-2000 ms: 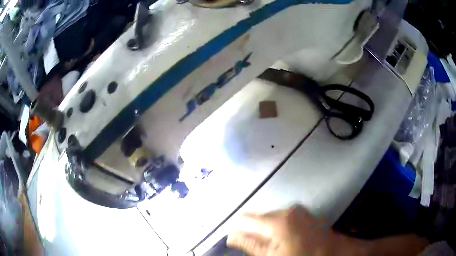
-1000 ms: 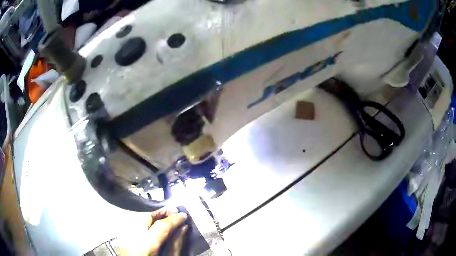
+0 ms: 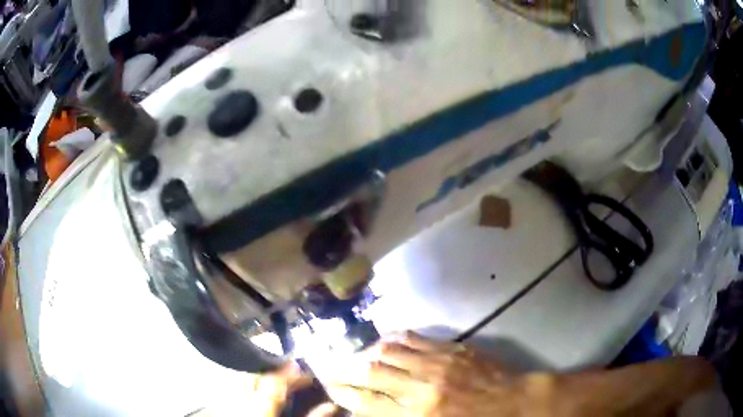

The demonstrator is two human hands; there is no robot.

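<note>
The white sewing machine (image 3: 424, 89) fills the view, with its needle area (image 3: 326, 326) under a bright glare. My left hand (image 3: 281, 394) is small and blurred at the bottom edge, its fingers at a small dark garment part (image 3: 306, 392) just in front of the needle area. My right hand (image 3: 419, 379) lies palm down beside it, fingers together and pointing left, close to the presser foot. Its fingertips are washed out by the light, and what lies under them is hidden. The part's outline is mostly covered by the hands.
Black shears (image 3: 611, 240) lie on the machine bed at the right, near a fixed brown square patch (image 3: 494, 212). A clear plastic bag (image 3: 692, 277) and a blue bin (image 3: 644, 346) are at the right edge. Heaped cloth and an orange item (image 3: 59, 145) lie behind at the left.
My right hand has come in from the right and now lies by the needle area. My left hand and the dark part stay in front of the needle, lower in view.
</note>
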